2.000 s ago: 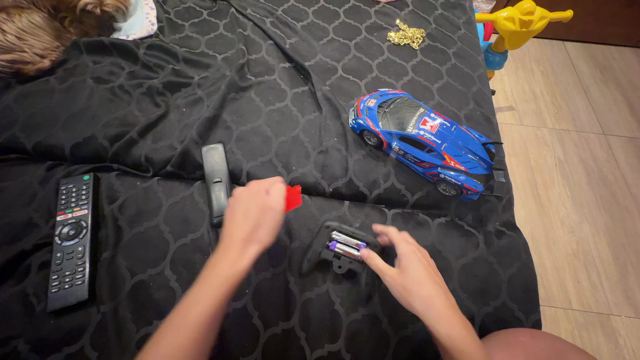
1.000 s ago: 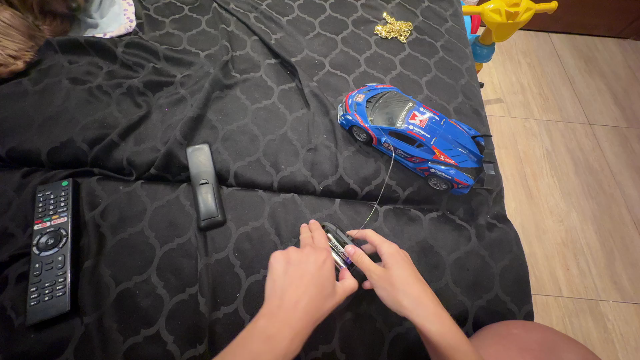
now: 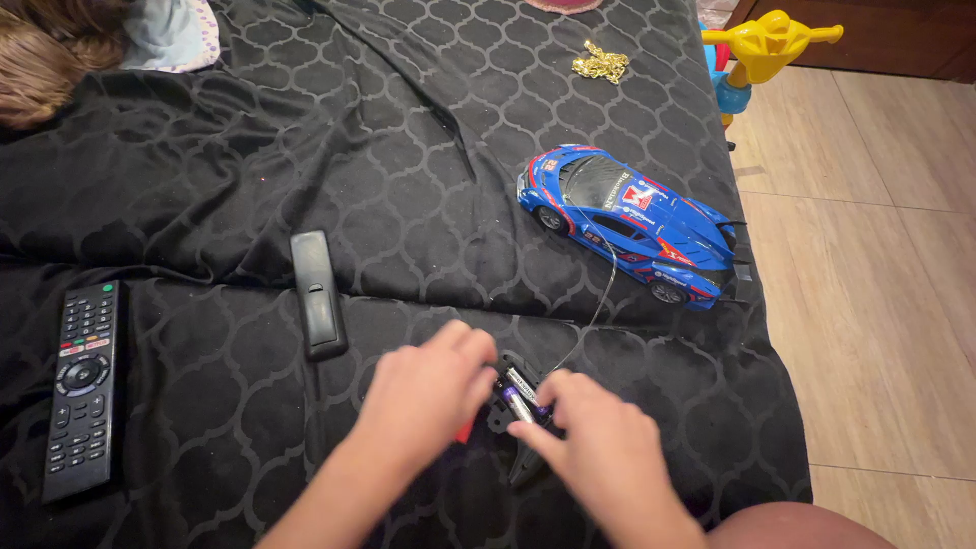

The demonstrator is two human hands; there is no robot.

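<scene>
A black toy controller [image 3: 524, 457] lies on the dark bedspread with its battery bay facing up. Two AA batteries [image 3: 520, 405] sit side by side in the bay. My left hand [image 3: 435, 389] is curled just left of the controller, and a small red piece [image 3: 464, 431] shows beneath its fingers; whether the fingers grip it is hidden. At the controller's right side is my right hand [image 3: 598, 431], thumb and forefinger around that edge near the batteries. A thin wire antenna [image 3: 608, 286] runs from the controller up to the blue toy car [image 3: 633, 221].
A black remote control [image 3: 81, 389] lies at the far left, and another remote, face down [image 3: 318, 297], lies nearer the middle. A gold chain [image 3: 601, 62] rests near the top. Past the bed's right edge stands a yellow plastic toy [image 3: 762, 46]. Someone's hair [image 3: 46, 61] shows at upper left.
Both hands were closed in around the controller one second ago; my left hand has since moved away to its left, and the batteries show more fully. The antenna was not visible toward the car two seconds ago.
</scene>
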